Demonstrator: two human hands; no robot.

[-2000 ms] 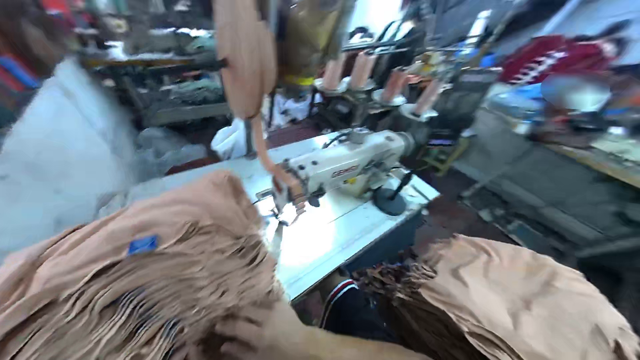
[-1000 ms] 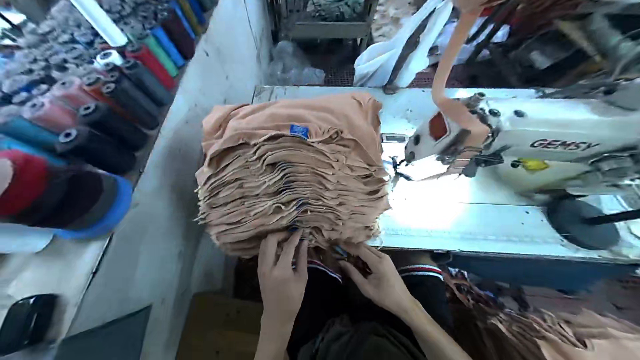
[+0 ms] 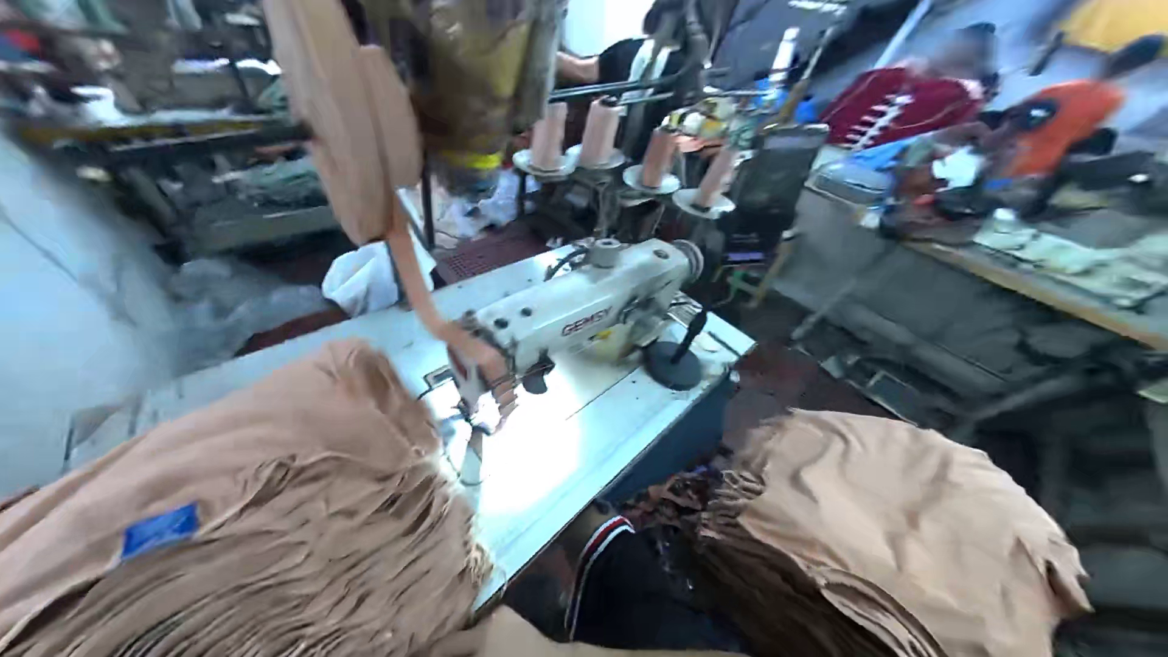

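A thick stack of tan fabric pieces (image 3: 274, 547), with a blue label (image 3: 160, 532) on top, fills the lower left. Along the bottom edge, part of my right hand or wrist (image 3: 502, 637) shows against the stack's near corner; its fingers are hidden, so any grip cannot be made out. My left hand is out of sight. Beyond the stack stands a white Gemsy sewing machine (image 3: 584, 315) on a pale table (image 3: 630, 411). A tan fabric strip (image 3: 415, 274) hangs down to its needle area. Another tan fabric pile (image 3: 876, 511) lies at the lower right.
Thread cones (image 3: 547, 137) stand on holders behind the machine. A side table (image 3: 1022, 274) at the right carries cloth and other items. A pale wall (image 3: 73, 301) borders the left. A dark-clothed knee (image 3: 630, 584) is between the piles; part of another person's arm shows at the back.
The view has swung far from the close look at the stack one second ago. Both hands were at the stack's near edge then; the left one is now out of view.
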